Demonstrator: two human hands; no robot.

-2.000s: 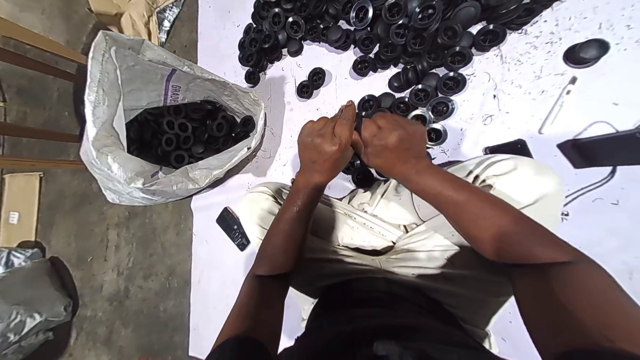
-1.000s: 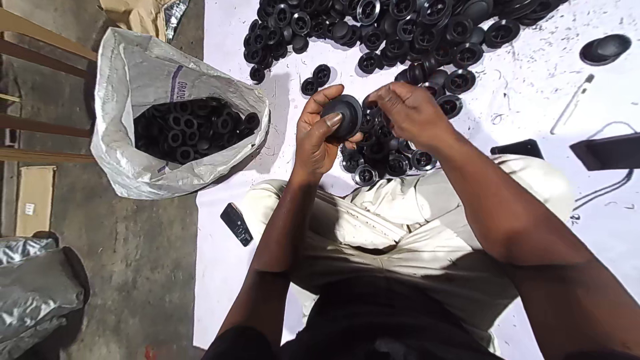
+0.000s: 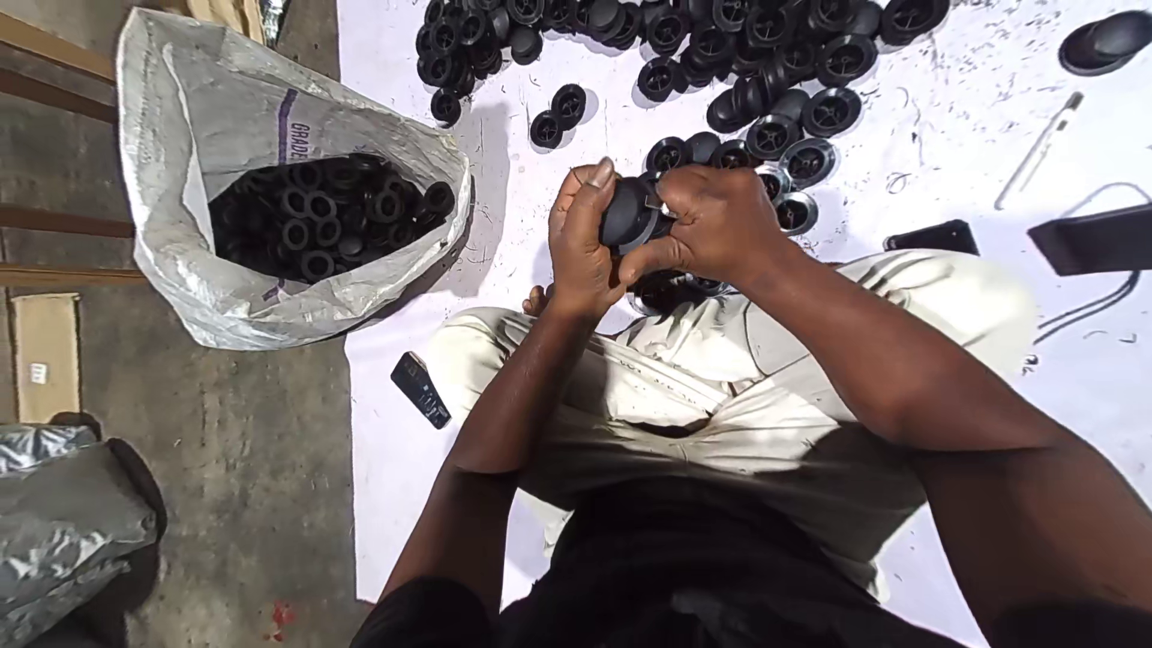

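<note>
My left hand point(image 3: 583, 236) grips a round black plastic cap point(image 3: 623, 212), with the thumb along its upper side. Close against the cap's right edge is my right hand point(image 3: 715, 216), its fingers closed on a small blade-like tool point(image 3: 660, 207) that is mostly hidden in the grip. Just beyond both hands lies a pile of black round parts point(image 3: 774, 54) with spoked undersides, and more of them point(image 3: 661, 292) rest by my lap, partly hidden beneath the hands. Two such parts point(image 3: 558, 117) sit apart, touching each other.
A white woven sack point(image 3: 297, 99) holding black rings and caps stands at left. On the white sheet point(image 3: 405, 504) are a dark remote-like device point(image 3: 419, 389), a black phone-like object point(image 3: 931, 238), a white pen-like stick point(image 3: 1039, 151), a black box point(image 3: 1093, 241) with a cable and dark shavings.
One second ago my hands were apart, the left holding a black cap and the right over the parts by my lap. Now my right hand is against the cap.
</note>
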